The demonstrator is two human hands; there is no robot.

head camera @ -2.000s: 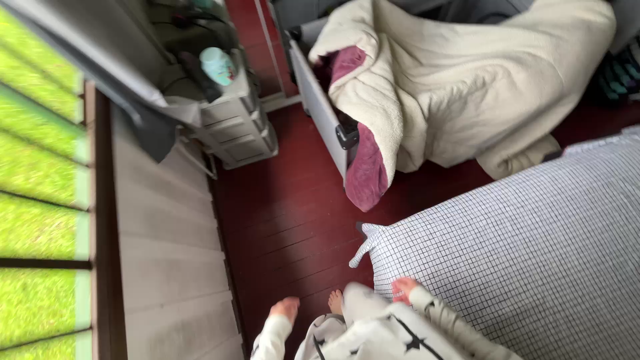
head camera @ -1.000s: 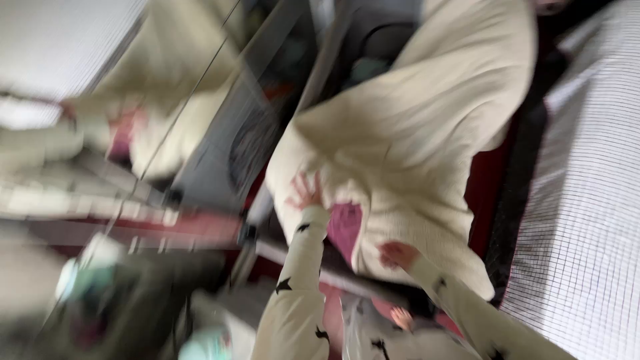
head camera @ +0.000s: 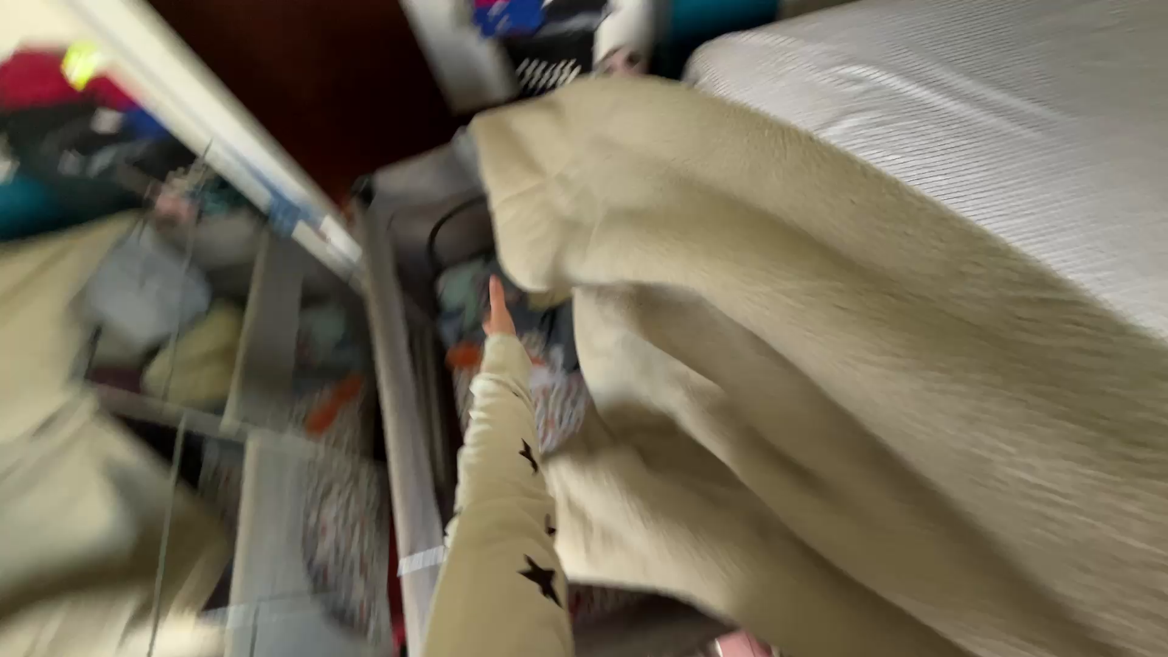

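A large cream fleece blanket [head camera: 785, 301] drapes over a grey-framed crib or playpen [head camera: 401, 420] and spreads to the right. My left hand [head camera: 497, 310] reaches forward over the crib's inside, beside the blanket's near-left edge. Its fingers look extended, but blur hides whether they touch the cloth. Beneath it lie patterned bedding [head camera: 558, 406] and an orange item [head camera: 464, 356]. The sleeve is cream with black stars. My right hand cannot be made out; a bit of pink at the bottom edge is too unclear to name.
A bed with a pale ribbed cover [head camera: 958, 119] stands at the upper right. On the left, a mirror [head camera: 164, 365] reflects the crib and blanket. Dark and blue cloth items [head camera: 538, 46] lie at the top, beyond the crib.
The view has turned and moved a lot. One second ago both hands lay on the blanket near a purple patch; now my left hand is beside its edge and the right is out of sight.
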